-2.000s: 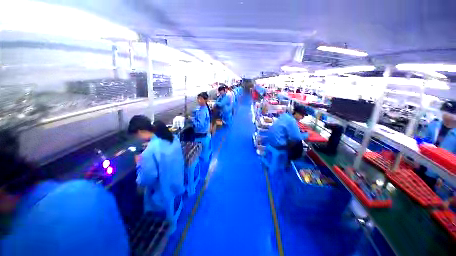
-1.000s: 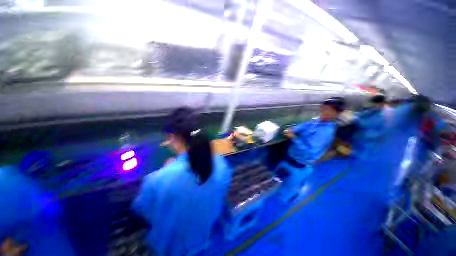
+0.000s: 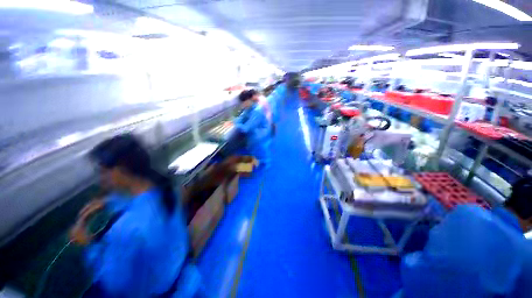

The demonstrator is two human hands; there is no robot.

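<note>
Neither of my hands is in the picture. The view is down a blue aisle (image 3: 280,233) and is blurred. Nearest on the left, a person in a blue smock (image 3: 140,238) sits at the bench with both hands raised in front, near a thin pale cord or wire. On the right stands a white-framed cart (image 3: 373,212) with white and yellow flat items (image 3: 385,181) stacked on it.
Another person in blue (image 3: 466,256) is at the lower right, beside a red tray (image 3: 449,189). Brown boxes (image 3: 209,218) stand along the left bench. A white sheet or tray (image 3: 195,157) lies on that bench. More people are farther down the aisle.
The view swung left to the bench, then back along the aisle, and has moved forward. The purple-pink lamp has left the picture; the cart and brown boxes are now near.
</note>
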